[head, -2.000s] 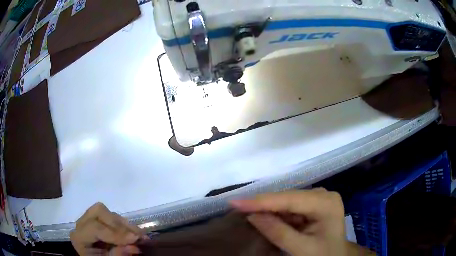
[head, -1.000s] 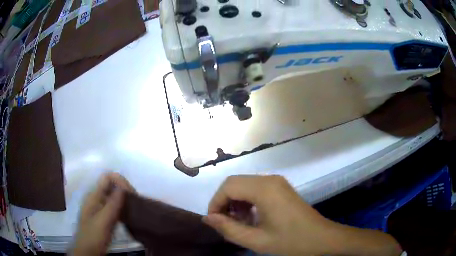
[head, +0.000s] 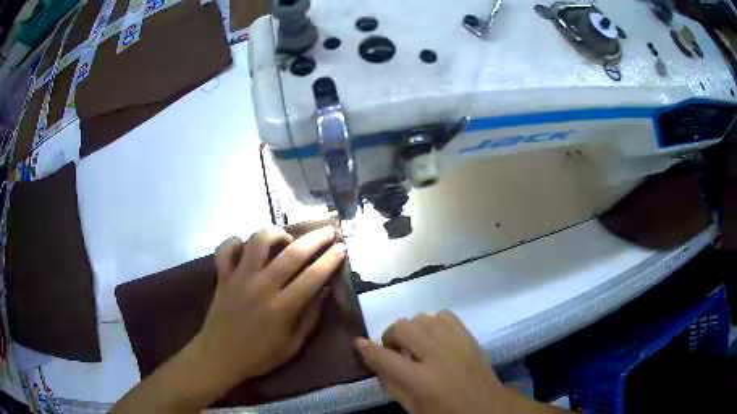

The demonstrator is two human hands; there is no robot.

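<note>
A dark brown fabric panel (head: pixel 166 315) lies on the white table, its far right corner under the lit head of the sewing machine (head: pixel 388 97). My left hand (head: pixel 271 295) lies on top of the panel, fingers spread a little, fingertips near its right edge just in front of the needle area. My right hand (head: pixel 428 356) is at the panel's lower right edge, with thumb and finger at the cloth; the fingers are curled. The needle and presser foot are mostly hidden behind the take-up guard (head: pixel 335 154) and fingertips.
Another brown piece (head: pixel 50 267) lies at the far left. More brown pieces (head: pixel 153 65) with printed strips lie at the upper left. A rounded brown piece (head: pixel 663 212) is under the machine arm at right. A blue crate (head: pixel 602 376) stands below the table's edge at lower right.
The panel has moved from the table's front edge up to the needle area and now lies flat. My left hand has moved forward and right onto it; my right hand has shifted to its right edge.
</note>
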